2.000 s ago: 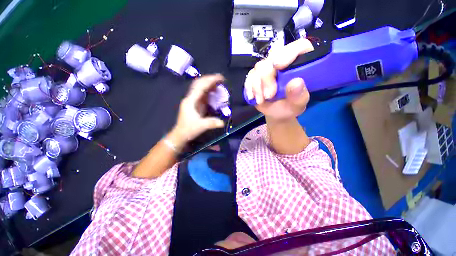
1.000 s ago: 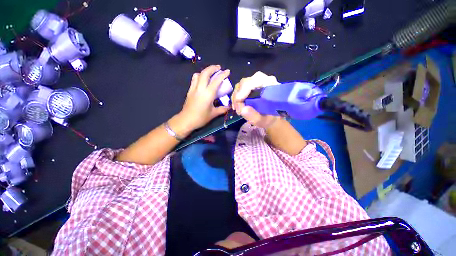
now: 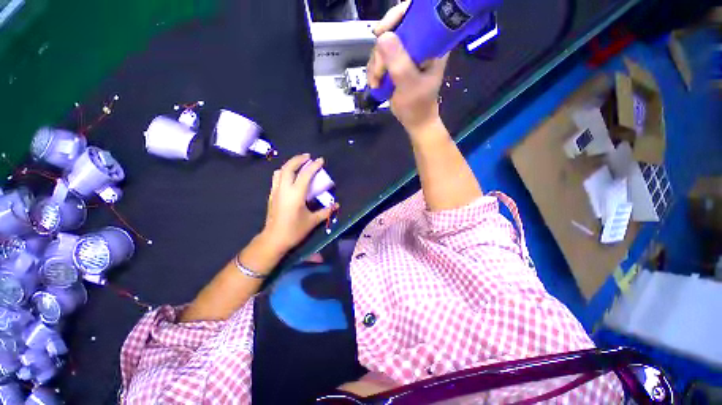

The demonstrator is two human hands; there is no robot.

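Note:
My left hand [image 3: 293, 202] is closed around a pale lilac housing unit [image 3: 319, 185] near the bench's front edge. The unit's narrow neck and short lead wires stick out on the right side of the fingers. My right hand [image 3: 406, 83] grips the blue-violet electric screwdriver [image 3: 434, 30], raised over the front of the screw feeder [image 3: 342, 49]. The driver's lower end is at the feeder's small metal front; its bit tip is too small to make out. The driver's rear end is cut off by the top edge of the picture.
Two housings [image 3: 172, 138] lie on the black mat [image 3: 182, 206] above my left hand. A pile of housings [image 3: 59, 261] with red wires is at the left. A phone-like dark rectangle [image 3: 484, 37] is right of the driver. Cardboard [image 3: 554, 198] and white trays lie on the blue floor.
My right hand has moved the screwdriver up and away from the housing in my left hand to the screw feeder. My left hand still holds the housing. The view has shifted.

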